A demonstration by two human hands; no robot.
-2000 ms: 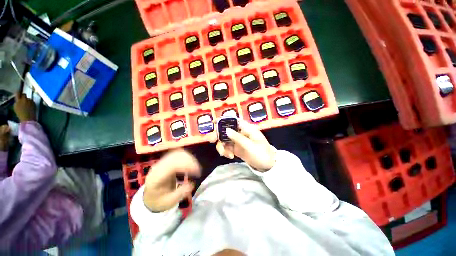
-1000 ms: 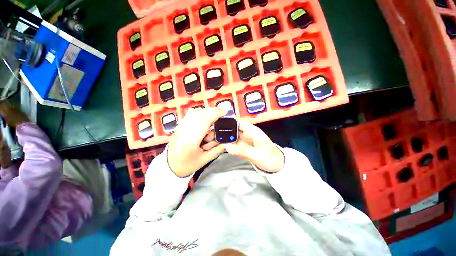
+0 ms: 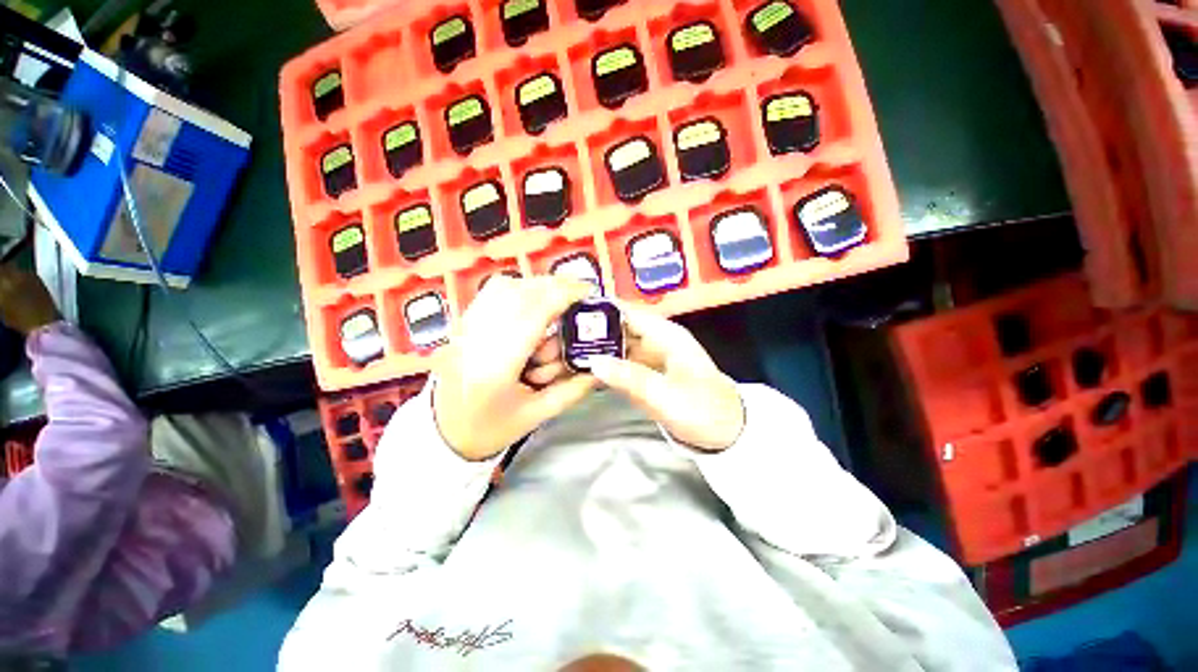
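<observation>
A smartwatch unit (image 3: 593, 334) is held between my two hands, just in front of the foam tray's near edge. Its lit screen shows a white code-like square with small text below. My left hand (image 3: 506, 374) grips it from the left, and my right hand (image 3: 677, 381) from the right, thumb at its lower edge. The red-orange foam tray (image 3: 447, 362) holds rows of black units, many with yellow or pale text bands. One back-row pocket near the left is empty. My hands partly hide the near row.
A blue box (image 3: 138, 171) with a cable stands left on the dark green bench (image 3: 243, 322). Stacked foam trays (image 3: 1077, 158) stand at right. Lower foam trays (image 3: 979, 505) sit below the bench edge. A person's purple sleeve (image 3: 86, 420) is at left.
My left hand has come up to join my right hand at the unit. The unit's screen has changed from small text and blue marks to a white square. The view has shifted slightly.
</observation>
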